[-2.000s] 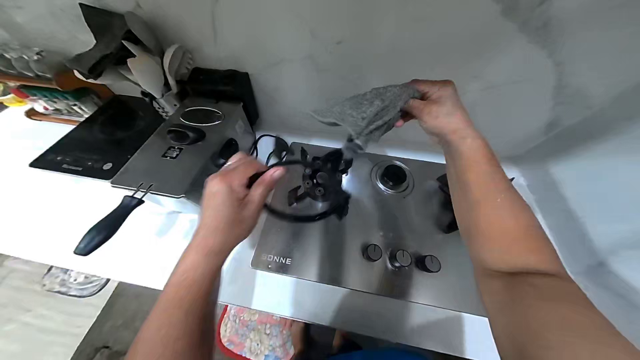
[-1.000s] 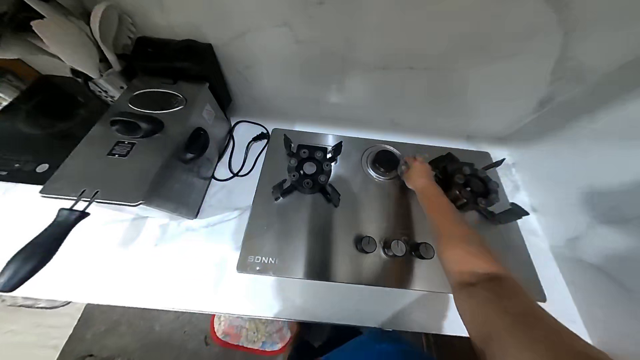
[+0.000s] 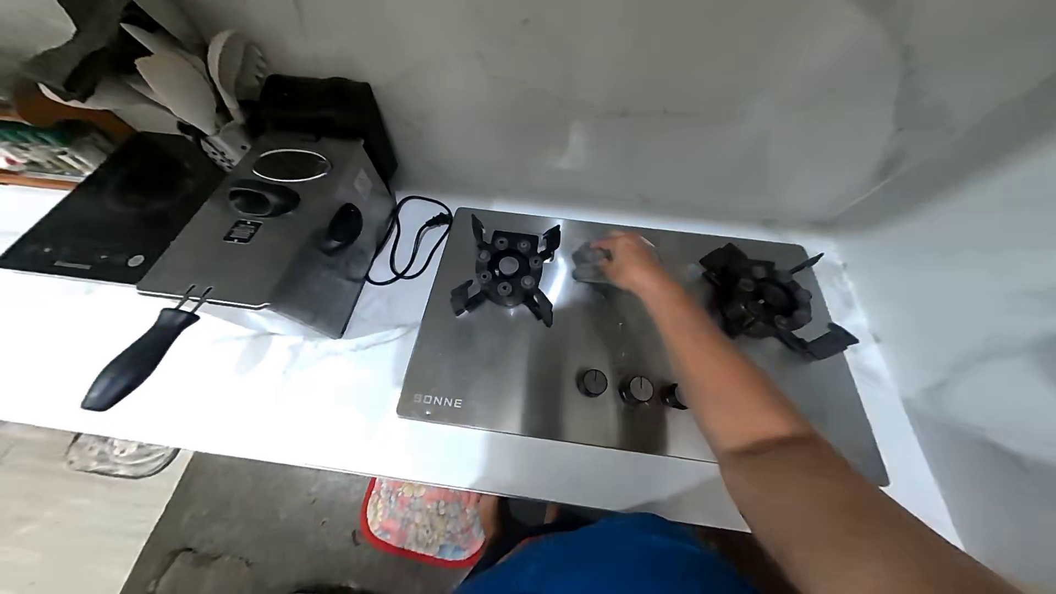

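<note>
My right hand [image 3: 629, 260] reaches over the steel gas cooktop [image 3: 511, 355] and presses a grey cloth [image 3: 591, 264] onto its surface, between the two black burners. The left burner [image 3: 509, 266] with its black pan support arms lies just left of the cloth. Right of my forearm sits the other burner [image 3: 763, 299], its arms partly visible. Three black knobs [image 3: 636, 389] line the front of the cooktop, the rightmost partly behind my forearm. The middle burner is mostly hidden by my hand. My left hand is out of view.
A steel deep fryer [image 3: 272, 223] with a black basket handle [image 3: 140, 359] stands left of the cooktop, its black cord [image 3: 400, 264] coiled between them. Behind are white kitchen utensils [image 3: 177, 87]; farther left lies a black induction plate [image 3: 107, 206]. A marble wall [image 3: 643, 107] rises behind.
My left hand, which held a black ring two seconds ago, has left the view. My right hand has moved from holding the cloth raised to the cooktop, then left from near the right burner.
</note>
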